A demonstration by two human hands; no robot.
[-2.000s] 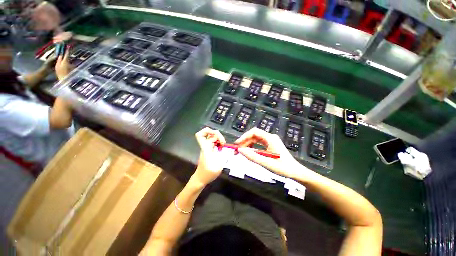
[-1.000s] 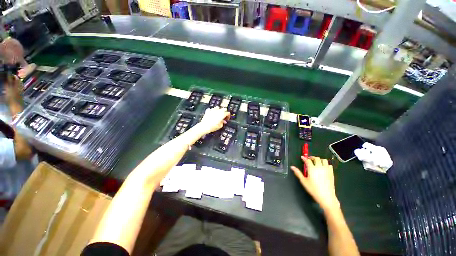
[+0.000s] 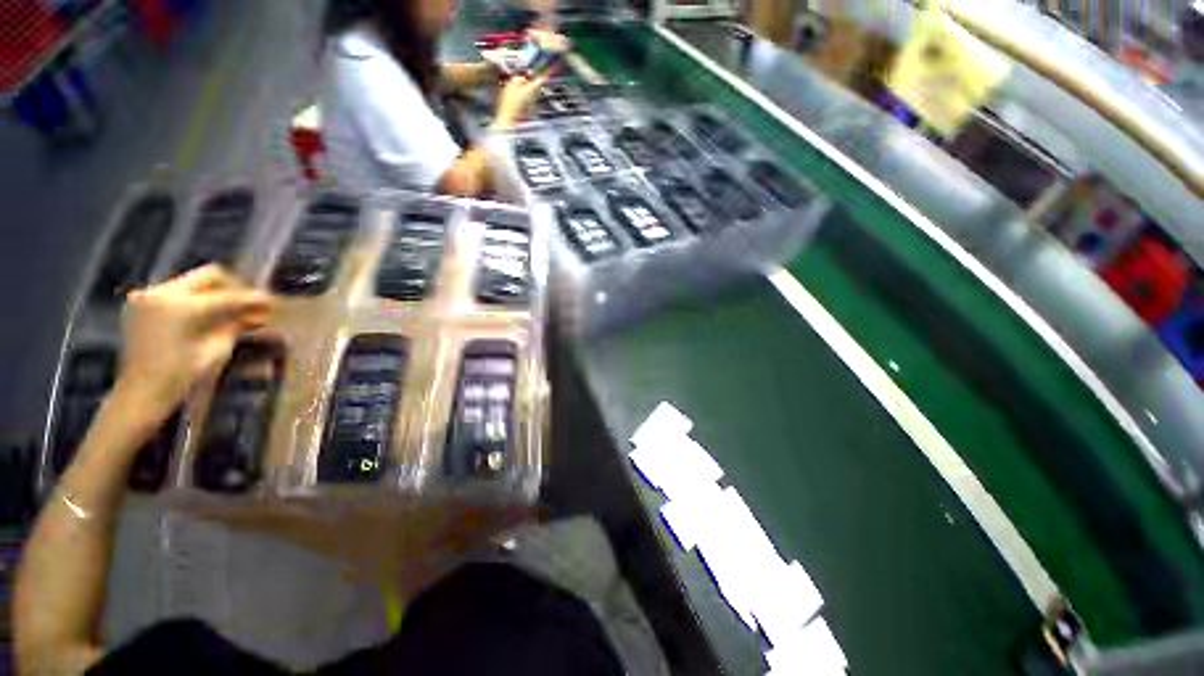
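A clear tray (image 3: 304,508) with black phones in two rows of five lies at the left, with brown cardboard showing through it. My left hand (image 3: 185,337) is over the left half of this tray, fingers bent down at the phones near its middle. It hides part of some pockets, and blur keeps me from telling whether it grips anything. My right hand is not in view. Thin white rectangular batteries (image 3: 739,555) lie in an overlapping row on the green bench (image 3: 871,528).
A stack of full clear trays (image 3: 687,264) stands on the bench beyond. A person in a light top (image 3: 390,119) works behind it, with hands on something small. The green conveyor belt (image 3: 924,330) runs along the right. A small blurred object (image 3: 1060,627) is at the lower right.
The view has swung left. The phone tray has moved from the bench to the carton at the left. My right hand, earlier at the red pen, has left the view. The batteries still lie on the bench.
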